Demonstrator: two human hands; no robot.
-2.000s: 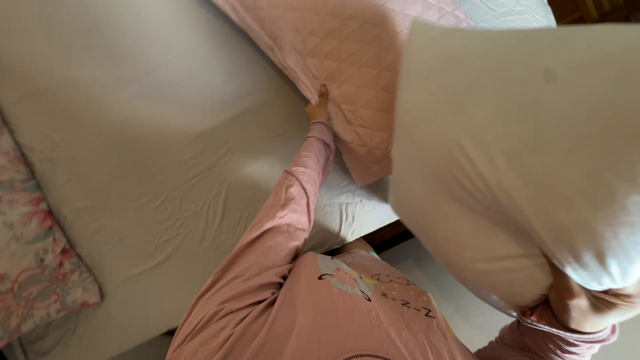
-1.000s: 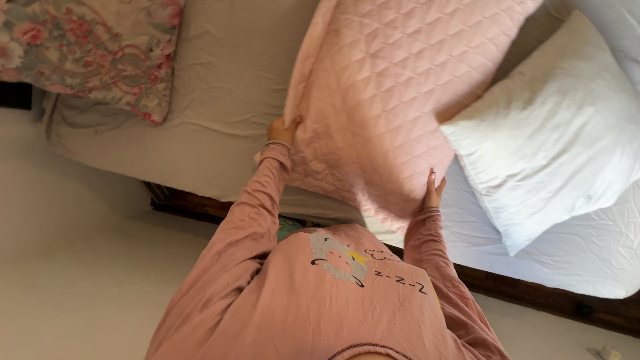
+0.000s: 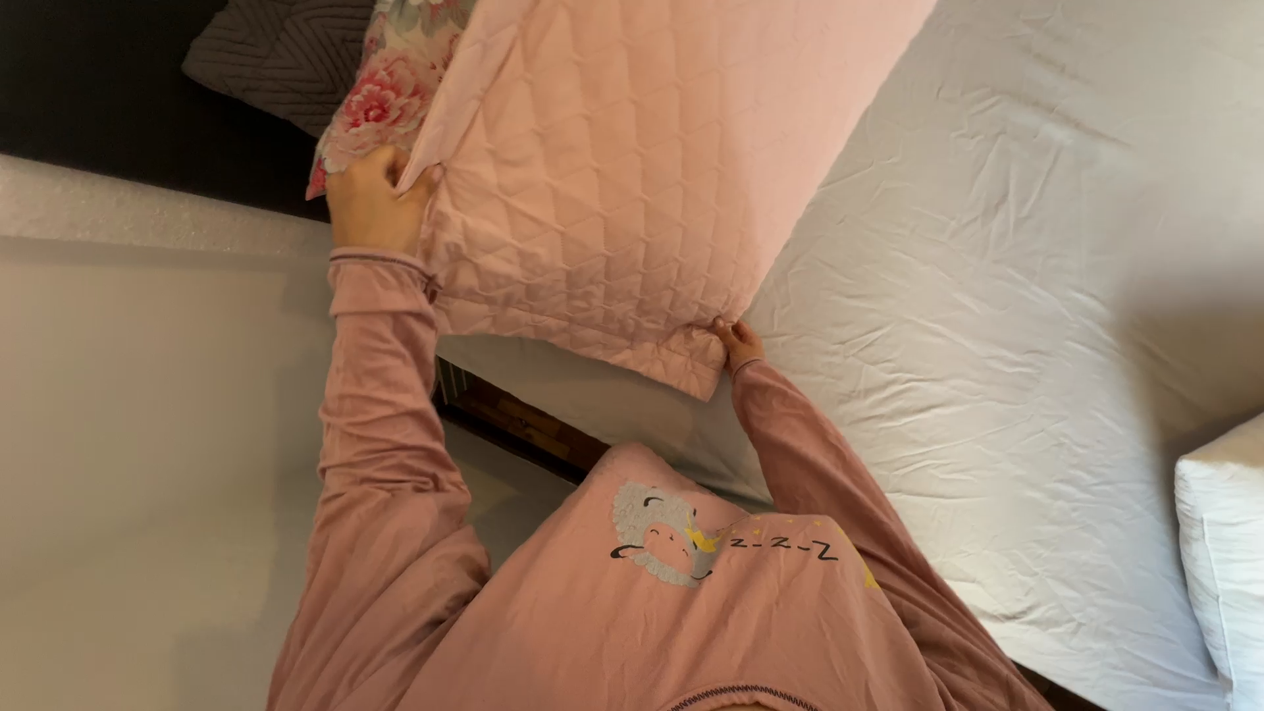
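Observation:
A pink quilted bedspread (image 3: 612,168) stretches between my hands and runs up out of the top of the view. My left hand (image 3: 383,202) grips its folded left edge, close to a floral pillow (image 3: 387,99) that lies partly behind the fabric. My right hand (image 3: 739,344) pinches the edge near the lower right corner, which hangs a little below the fingers. Under the bedspread and to its right is a wrinkled pale sheet (image 3: 948,257) on the bed.
A white pillow (image 3: 1229,553) lies at the right edge. A grey textured cushion (image 3: 286,59) is at the upper left, beside a dark surface (image 3: 99,89). Part of the wooden bed frame (image 3: 523,425) shows below the mattress, with pale floor (image 3: 148,474) at the left.
The bedspread, held in both hands, has moved to the floral pillow and now partly covers it. Two seconds ago my right hand held the white pillow; one second ago that lay on the bed. The view has shifted.

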